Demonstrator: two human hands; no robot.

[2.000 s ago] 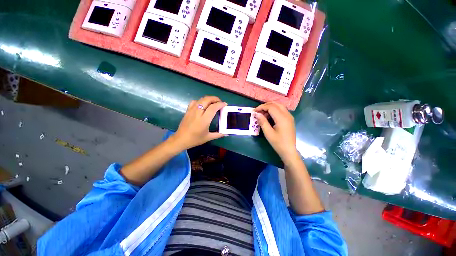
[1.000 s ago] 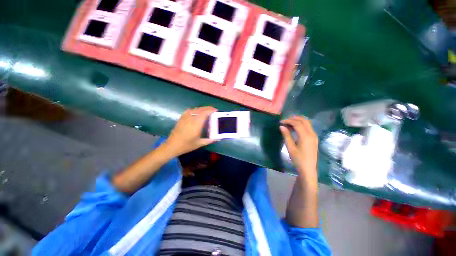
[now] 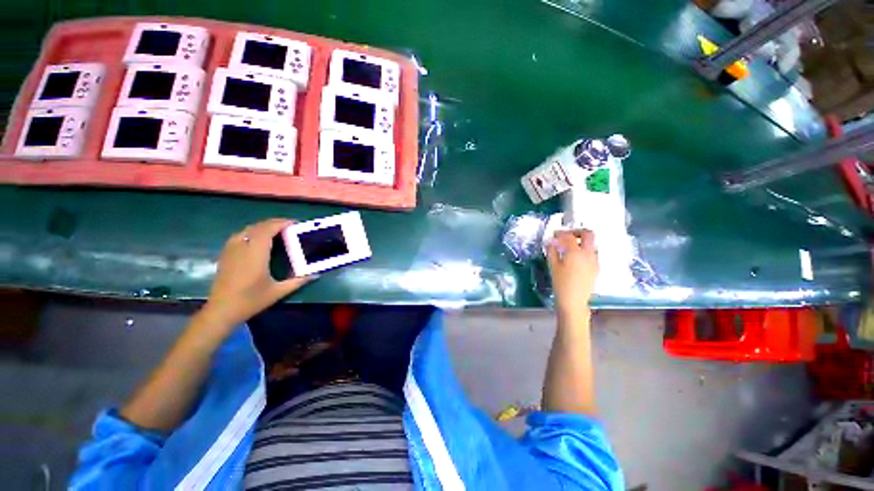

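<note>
My left hand (image 3: 251, 273) holds a white digital camera (image 3: 328, 244) by its left end, screen side up, over the bench's front edge. My right hand (image 3: 573, 264) is on the white stack of wipes (image 3: 609, 225); its fingertips touch the white material, and whether they grip a wipe is unclear. A pink-red foam tray (image 3: 259, 185) at the left holds several digital cameras in columns, screens up. A white bottle (image 3: 549, 180) with a red-marked label and shiny metal top leans by the wipes.
A crumpled clear film ball (image 3: 526, 236) lies left of the wipes. Clear film lies by the tray's right edge. The green bench (image 3: 479, 86) has metal uprights (image 3: 795, 153) at the right. A red plastic stool (image 3: 743, 334) stands on the floor below the right side.
My right hand has left the camera and moved right onto the wipes. My left hand still holds the camera, now tilted. The view has turned right, so the tray appears further left.
</note>
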